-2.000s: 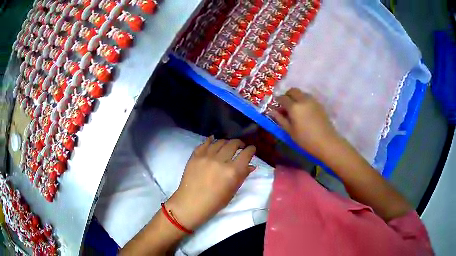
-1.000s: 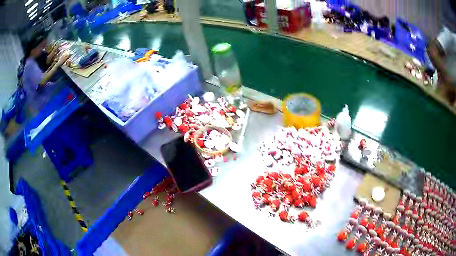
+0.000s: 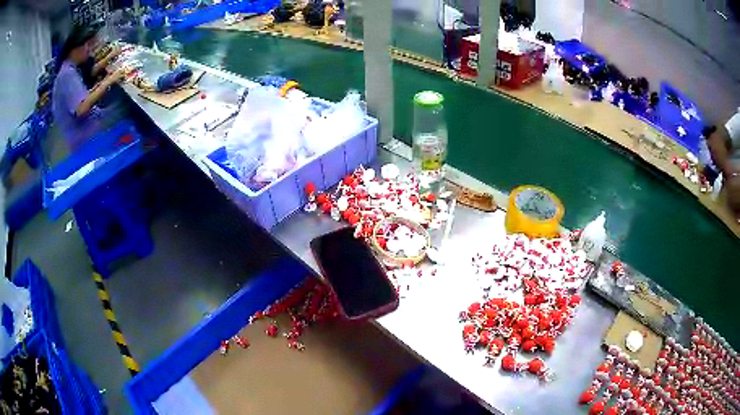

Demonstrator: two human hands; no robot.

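Observation:
Neither of my hands is in the picture. A loose heap of red figures [image 3: 519, 320] lies on the shiny metal table, with a paler heap of white pieces [image 3: 523, 259] just behind it. Finished pieces [image 3: 673, 377] stand in tight rows at the lower right, cut off by the edge. A tan cardboard pad [image 3: 621, 331] with a round white spot [image 3: 634, 340] lies beside them. A small round basket [image 3: 402, 241] of white pieces sits at the middle left, among more mixed red and white pieces [image 3: 357, 194].
A black phone [image 3: 354, 271] overhangs the table edge above a blue-rimmed catch tray [image 3: 260, 373]. Behind are a lilac parts bin [image 3: 284, 190], green-lidded jar [image 3: 429, 134], yellow tape roll [image 3: 534, 212], white bottle [image 3: 594, 236], dark metal plate [image 3: 649, 304] and green conveyor [image 3: 487, 138]. People sit at far left and right.
The view has swung from the lined crate and lap to the table and conveyor. Both hands have left the picture. Since the later earlier frame, the table things have shifted right in view.

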